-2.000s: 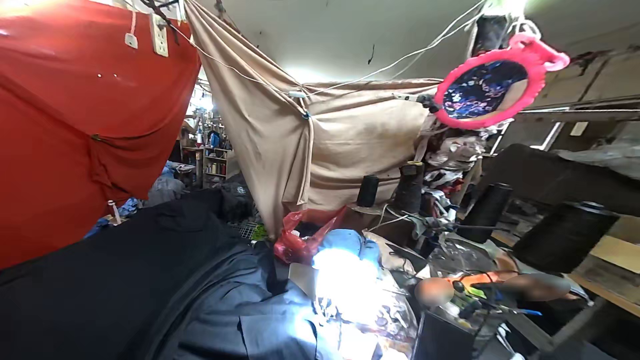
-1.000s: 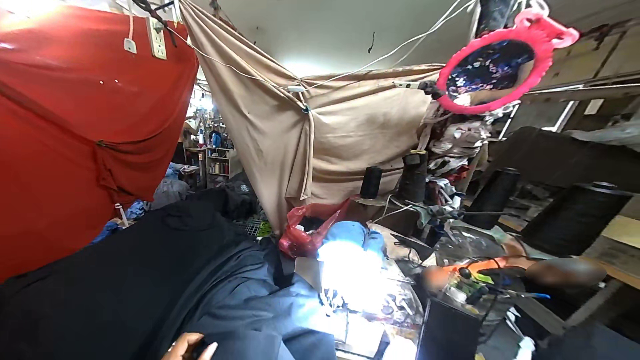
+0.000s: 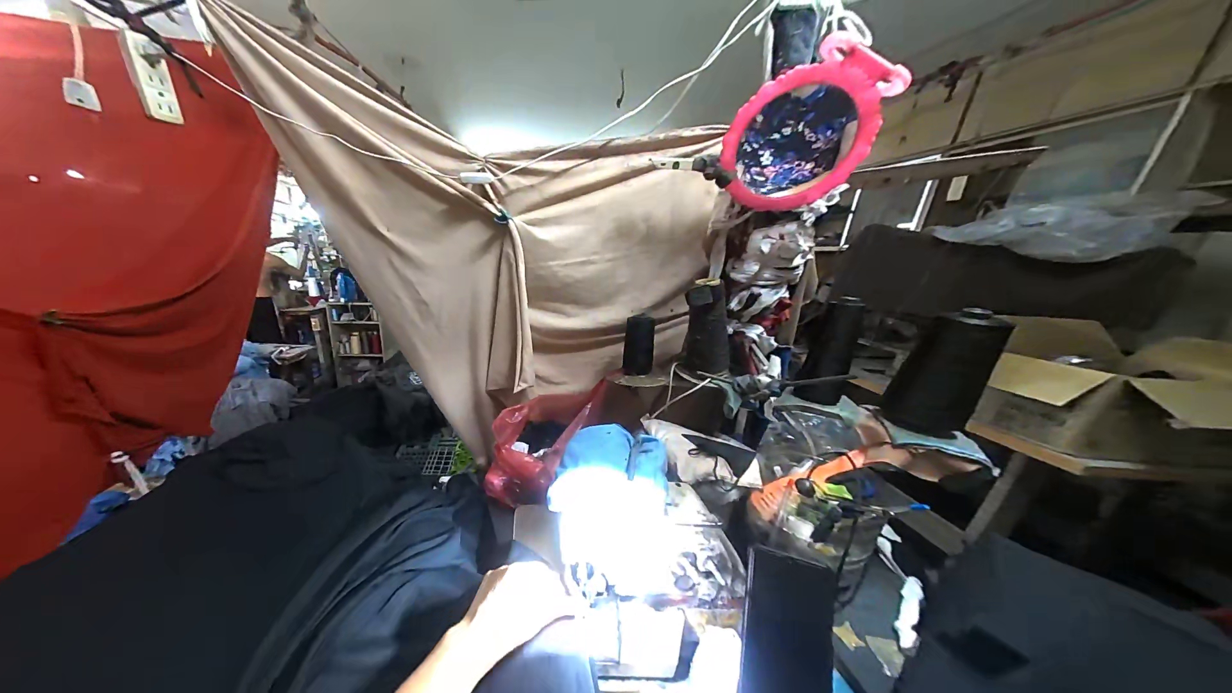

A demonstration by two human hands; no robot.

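Observation:
My left hand lies on dark blue fabric at the lower middle, its fingers beside the needle area of a sewing machine. Bright light washes out the machine and my fingertips, so I cannot tell whether they grip the cloth. The dark cloth spreads from there across the lower left. My right hand is not in view. A blue cloth cover sits on top of the machine, above the glare.
Black thread cones stand at the right, near an open cardboard box. A clear container holds small tools. Behind the machine lies a red plastic bag. A pink-framed mirror hangs above; beige and red curtains hang behind.
My left hand, only partly visible at the bottom edge one second ago, has moved up and right to the machine's needle area. Two seconds ago it was not in view.

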